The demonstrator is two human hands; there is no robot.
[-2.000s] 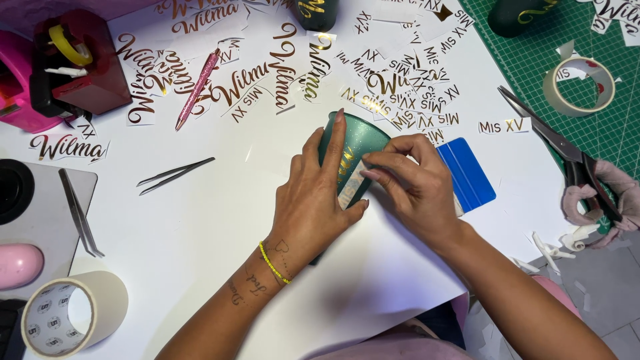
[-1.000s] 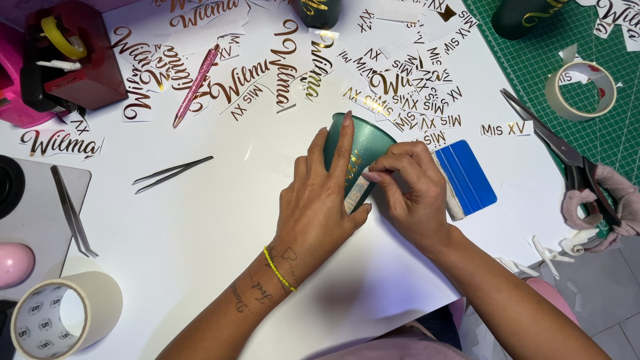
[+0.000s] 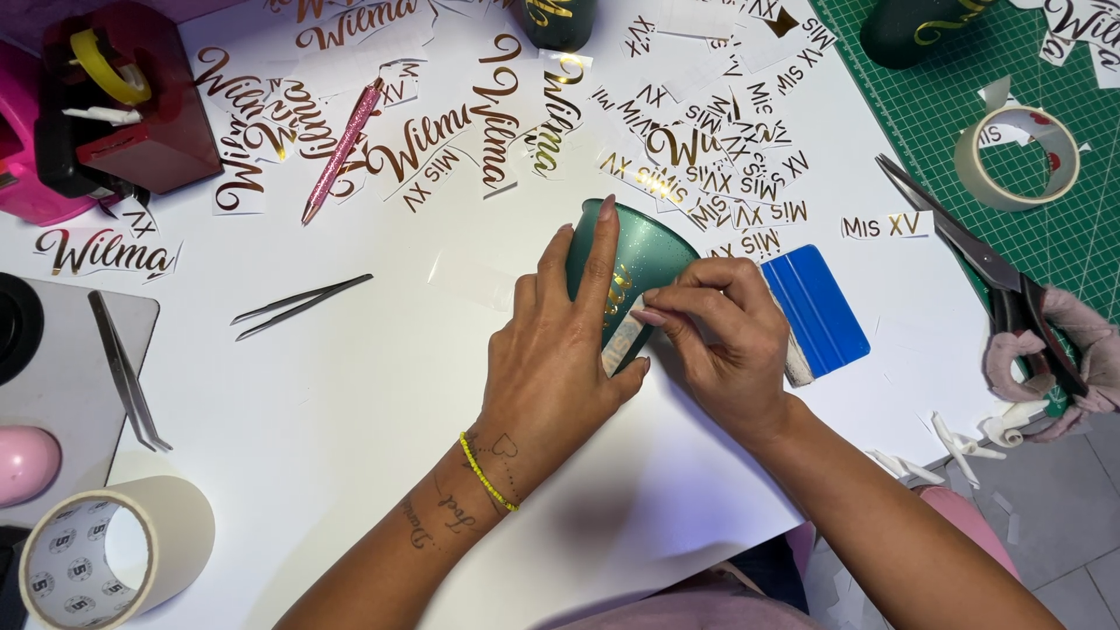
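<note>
A dark green glittery cup with gold lettering lies on the white table between my hands. My left hand is spread over it, fingers along its side and thumb by its lower part, pressing it down. My right hand pinches the upper end of a pale strip of transfer tape that lies on the cup's side below the lettering. The strip bears faint letters. To the right of my right hand a blue squeegee with a fabric edge lies flat.
Cut gold vinyl lettering and a pink glitter pen lie across the back. Tweezers are at left, near a wide tape roll. Scissors and a narrower tape roll lie by the green cutting mat. Another dark cup stands behind.
</note>
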